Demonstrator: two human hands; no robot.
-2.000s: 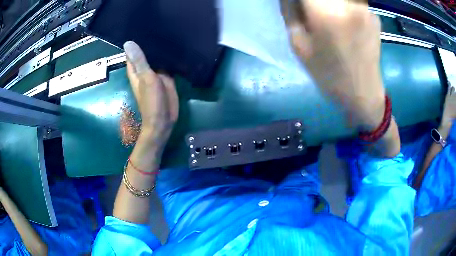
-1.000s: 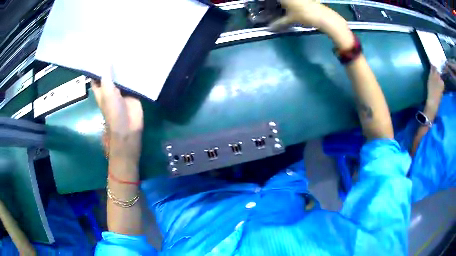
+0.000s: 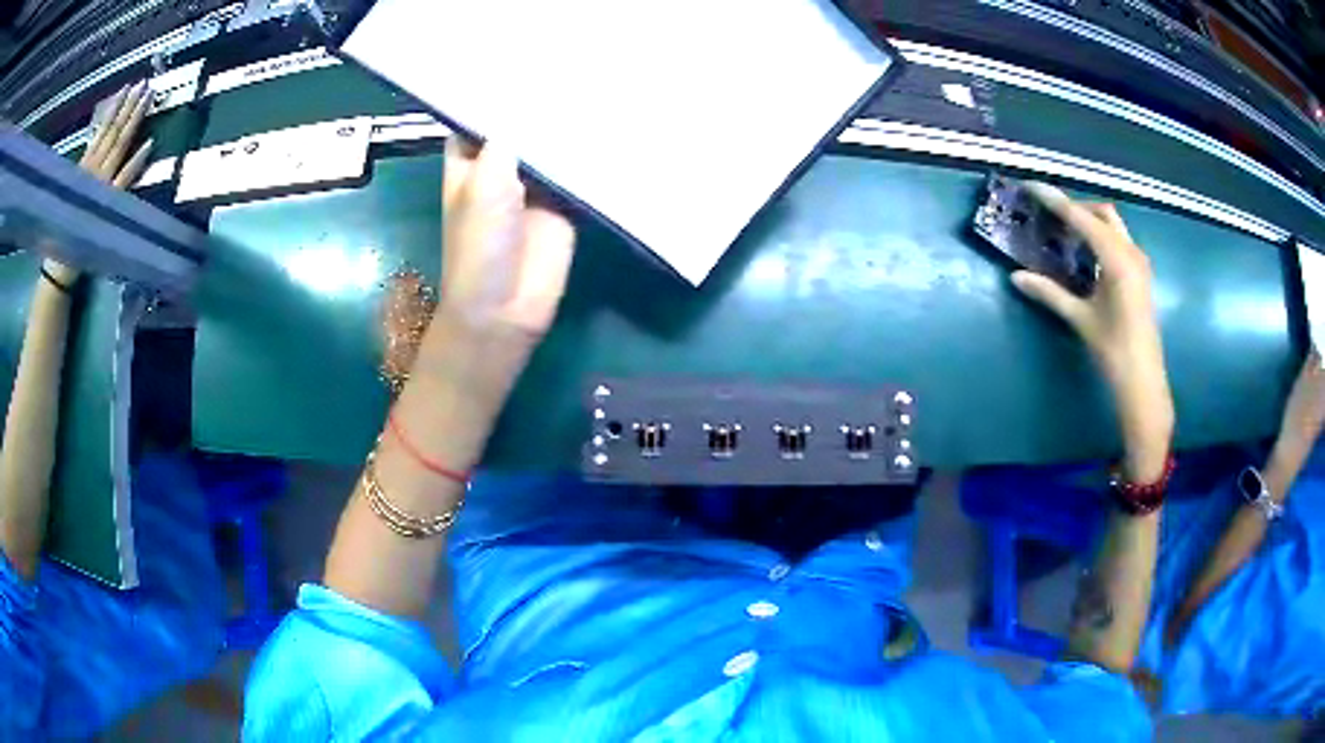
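My left hand (image 3: 501, 269) grips the near edge of a dark-edged panel with a white face (image 3: 625, 102), raised at the top of the view. My right hand (image 3: 1112, 290) holds a small dark flat unit (image 3: 1035, 232) by its sides over the right part of the green mat. A black port panel (image 3: 756, 457) lies at the mat's near edge, with several square openings in a row and shiny screws at both ends. A pile of tiny copper-coloured parts (image 3: 408, 327) lies on the mat beside my left forearm.
Metal rails (image 3: 1075, 163) run behind the green mat (image 3: 814, 319). A white plate (image 3: 276, 160) lies at the back left. A grey bar (image 3: 102, 203) crosses the left side. Other people's arms (image 3: 29, 421) show at both sides.
The white-faced panel has shifted right in view with my left hand. My right hand has come back from the rails to the mat's right side with the small dark unit.
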